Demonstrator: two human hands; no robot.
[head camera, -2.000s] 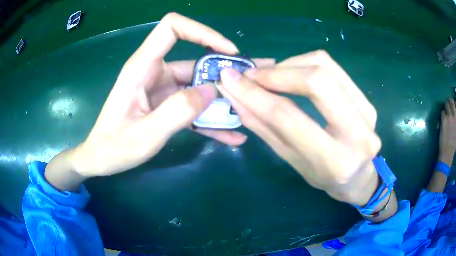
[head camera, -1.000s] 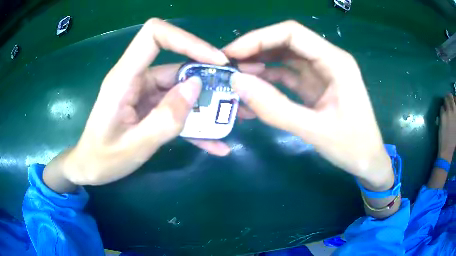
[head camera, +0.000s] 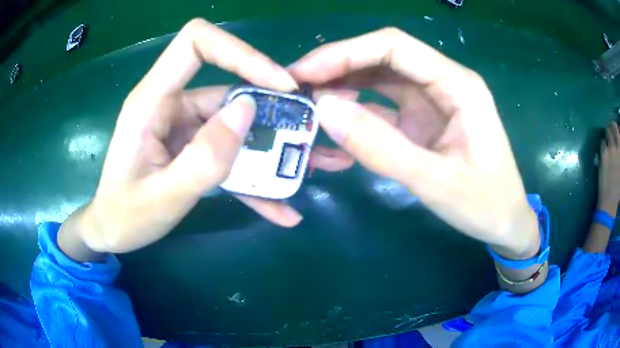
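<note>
A white rounded-square housing (head camera: 262, 170) is held up above the green surface. A dark blue circuit board (head camera: 279, 113) with fine detail fills its upper end, and a dark-outlined rectangle (head camera: 290, 161) shows at its lower right. My left hand (head camera: 163, 143) grips the housing from the left, thumb on the board's left part and fingers behind and at the top edge. My right hand (head camera: 428, 136) pinches at the upper right corner, where a small dark part (head camera: 306, 89) shows between the fingertips. Its exact shape is hidden.
The glossy green belt (head camera: 272, 285) spans the view. Part-assembled units lie at the far left (head camera: 76, 37) and the top edge (head camera: 454, 3). A grey block (head camera: 607, 62) stands at the right edge. Another person's hand (head camera: 609, 163) with a blue wrist band rests at the right.
The housing has moved left and down in my left hand. My right hand has shifted from over the board to the upper right corner, uncovering the rectangle. The far units have drifted left.
</note>
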